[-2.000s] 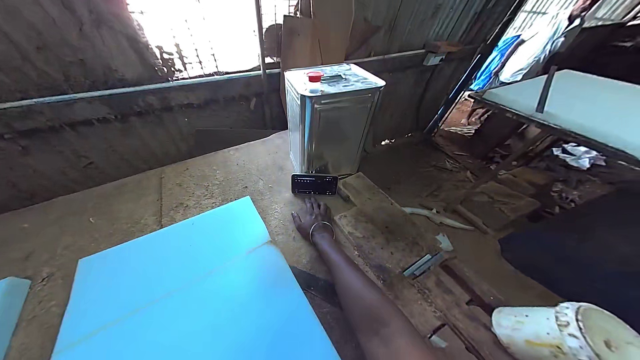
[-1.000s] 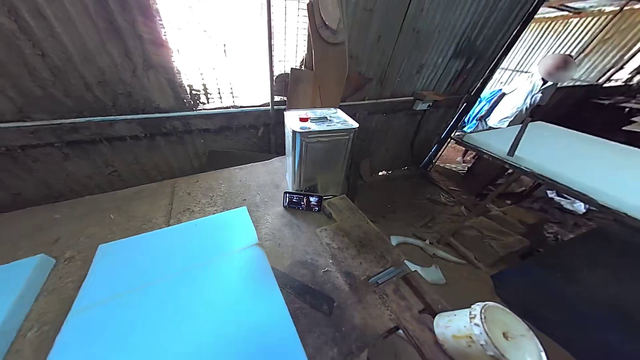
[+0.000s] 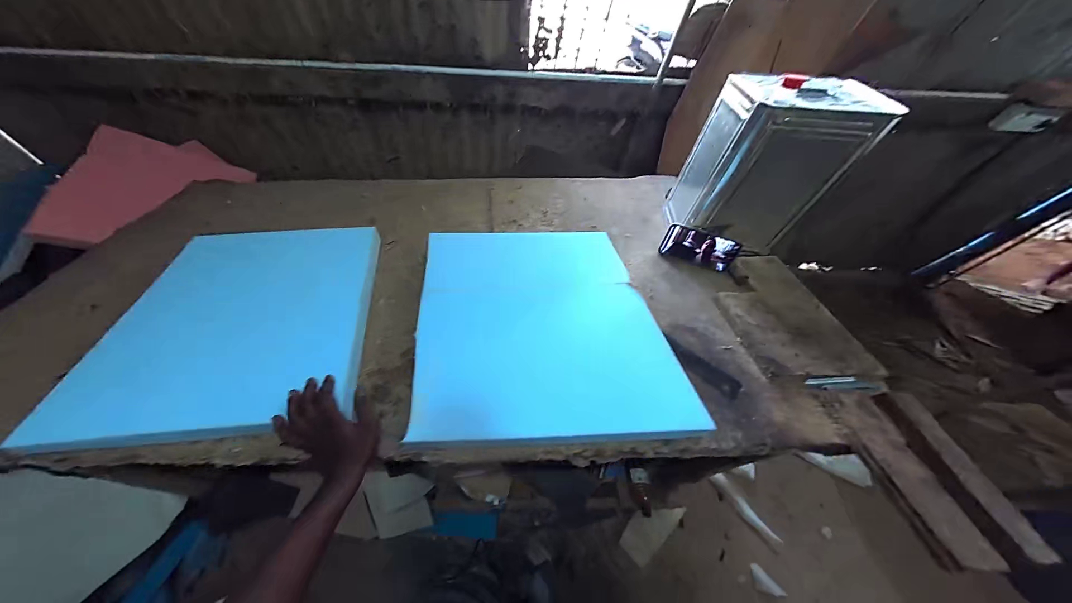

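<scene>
My left hand [image 3: 331,427] lies at the near right corner of the left pale-blue foam slab [image 3: 243,327], fingers spread over its front edge and thumb at its right side. A second blue foam slab [image 3: 536,352] lies flat to the right across a narrow gap, with a line across its upper part and a small notch in its right edge. A dark, flat bar [image 3: 705,365] sits beside that slab, partly hidden by it. My right hand is out of view.
The worn wooden table [image 3: 536,201] carries a tall metal can [image 3: 779,159] and a phone [image 3: 699,247] at the back right. Pink foam pieces [image 3: 126,188] are at the far left. Boards [image 3: 796,322] lie at the right, offcuts [image 3: 653,534] below.
The view has swung left and down, bringing the whole left slab in. Two seconds ago a hand lay near the phone; one second ago no hand showed. Now my left hand touches the left slab.
</scene>
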